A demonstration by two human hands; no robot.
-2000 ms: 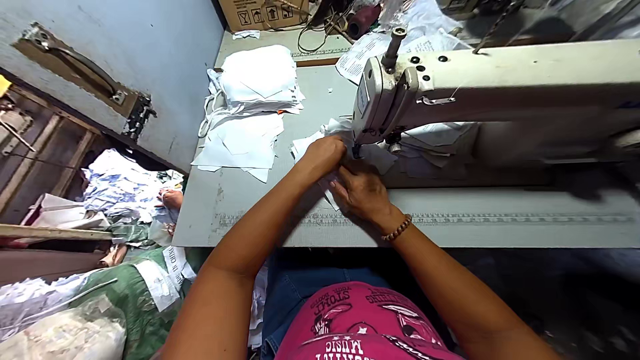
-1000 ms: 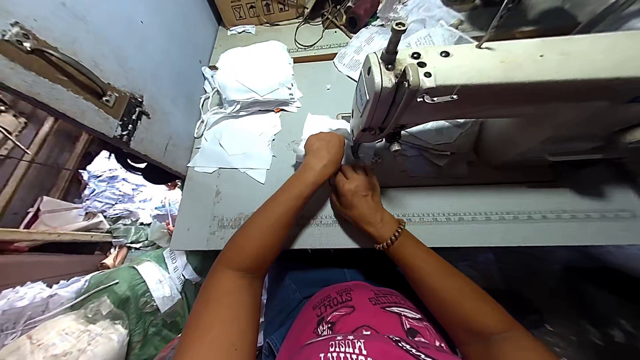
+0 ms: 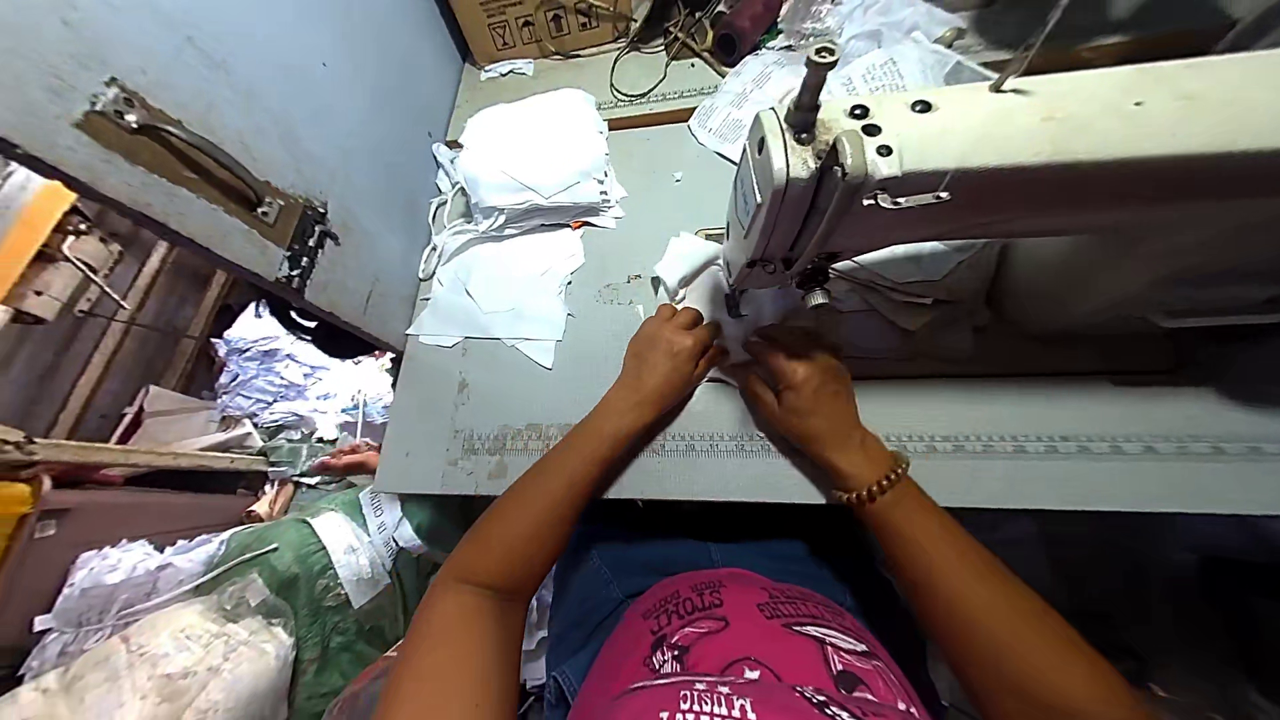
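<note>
A white cloth piece (image 3: 705, 290) lies under the head of an industrial sewing machine (image 3: 800, 190), around the needle area. My left hand (image 3: 672, 355) pinches the near left edge of this cloth with curled fingers. Close beside it, my right hand (image 3: 805, 385), a beaded bracelet at its wrist, rests on the cloth's near right part; its fingertips are blurred and shaded. Left of the machine, a stack of white cloth pieces (image 3: 535, 150) sits behind a lower pile of white pieces (image 3: 505, 285). More cut pieces (image 3: 915, 270) lie beneath the machine arm.
A printed ruler strip (image 3: 720, 445) runs along the table's front. At the back are a cardboard box (image 3: 540, 28), cords and crumpled plastic (image 3: 870, 50). A cabinet door with a metal handle (image 3: 195, 150) borders the left side. Below left, a green sack (image 3: 330, 580) and scrap piles; another person's hand (image 3: 348, 459) shows there.
The left hand has come toward me from its place higher beside the machine head one second ago. More of the white cloth shows left of the needle. The other person's hand has come into sight.
</note>
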